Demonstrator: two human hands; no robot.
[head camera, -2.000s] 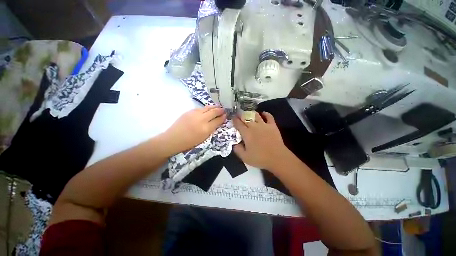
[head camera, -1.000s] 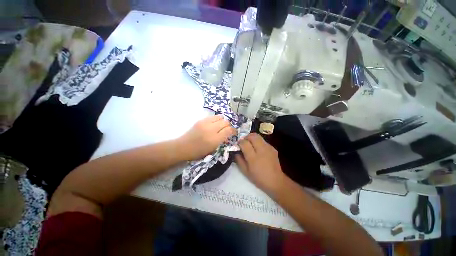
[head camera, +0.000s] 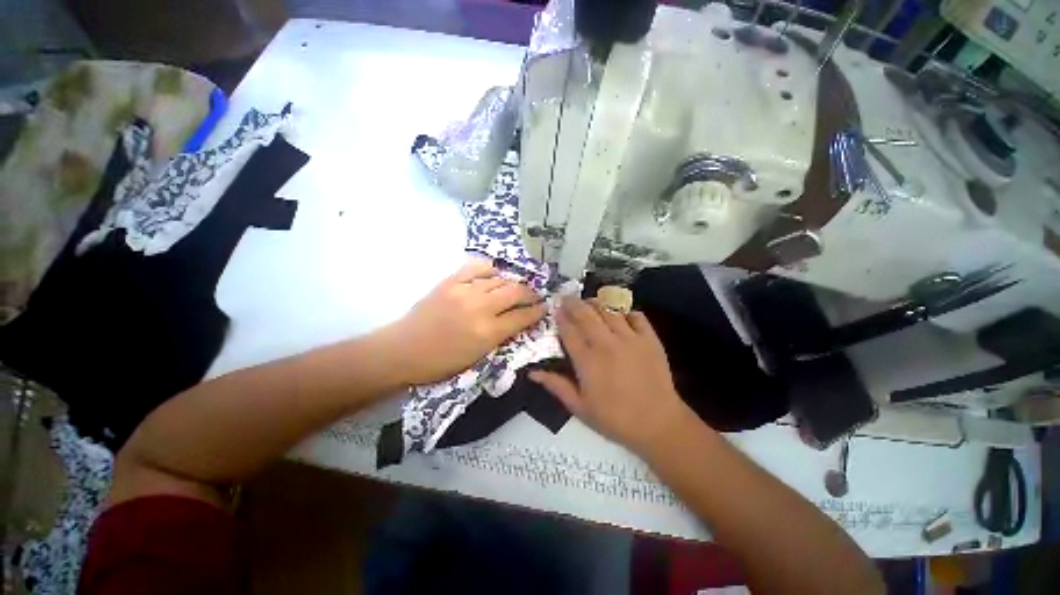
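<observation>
A white-and-dark lace panel (head camera: 495, 221) runs from behind the needle area of the sewing machine (head camera: 651, 140) towards the front of the table. A black fabric piece (head camera: 703, 349) lies under it and spreads right, beside the machine base. My left hand (head camera: 474, 322) lies flat on the lace, left of the presser foot, fingertips close to it. My right hand (head camera: 614, 366) presses on the lace edge and black fabric just in front of the foot, thumb spread to the left. The needle tip is hard to make out. A yellowish block (head camera: 614, 299) sits right of the needle.
A black piece with lace (head camera: 140, 314) hangs over the table's left edge, by a blue-rimmed tray (head camera: 216, 116). Clear wrap (head camera: 474, 145) is left of the needle. A black pad (head camera: 832, 401), scissors (head camera: 1000, 490) and small bobbins are right. A printed ruler (head camera: 523, 465) runs along the front.
The camera view has shifted. The lace and black fabric near the needle have been flattened and realigned. My right hand has spread, its thumb now out to the left. Both hands stay at the needle area.
</observation>
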